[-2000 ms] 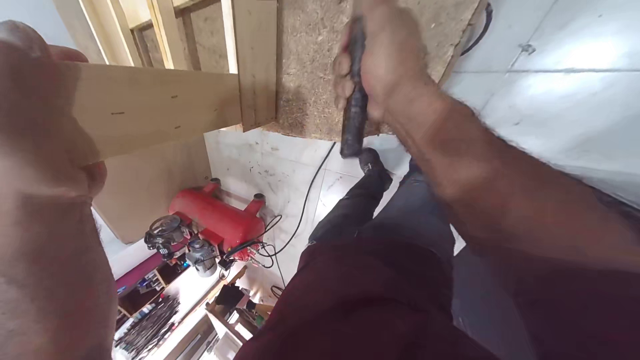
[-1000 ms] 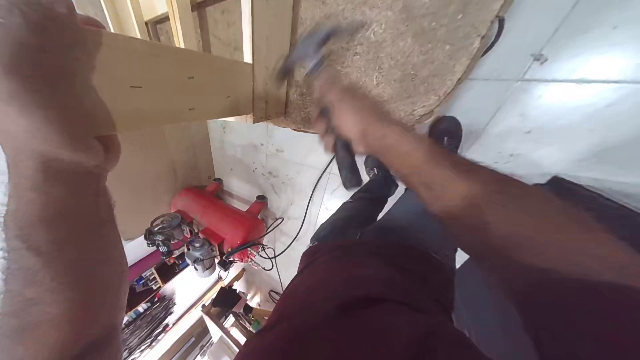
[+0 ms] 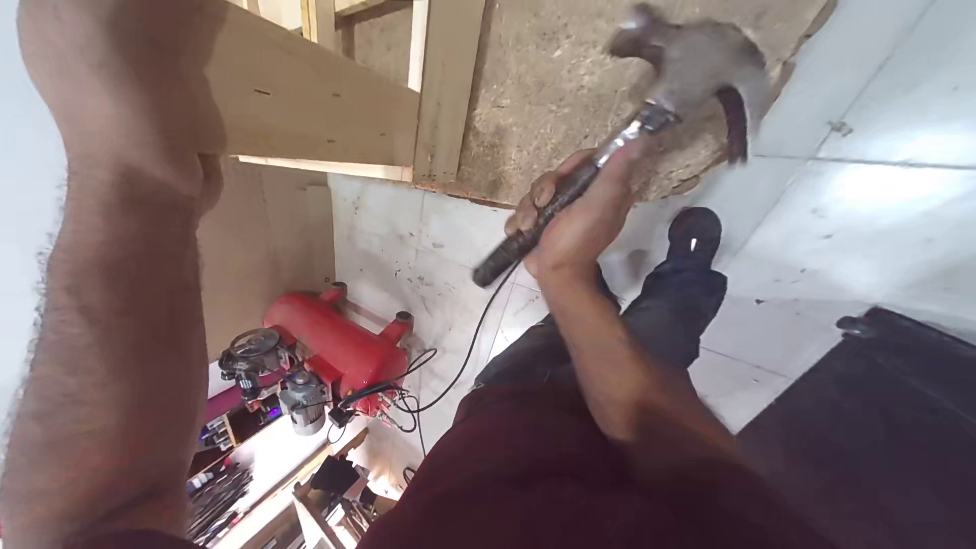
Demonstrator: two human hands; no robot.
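My right hand (image 3: 583, 210) is closed around the dark grip of a claw hammer (image 3: 698, 65), whose steel head points up and to the right, over a worn chipboard panel (image 3: 549, 91). At the upper left my left hand (image 3: 145, 84) lies against a wide wooden board (image 3: 320, 107); its fingers are mostly out of sight, so its grip cannot be made out. The far end of that board meets an upright wooden piece (image 3: 448, 91) of a frame. Small marks show on the board's face.
A red air compressor (image 3: 335, 339) with a black cable stands on the tiled floor at lower left. Below it is a shelf (image 3: 267, 488) with tools. A dark flat object (image 3: 869, 427) lies at lower right. My shoe (image 3: 695, 232) is below the panel's edge.
The hammer's head, out of view two seconds ago and blurred near the frame one second ago, has moved right, away from the upright piece. My left hand stays at the board.
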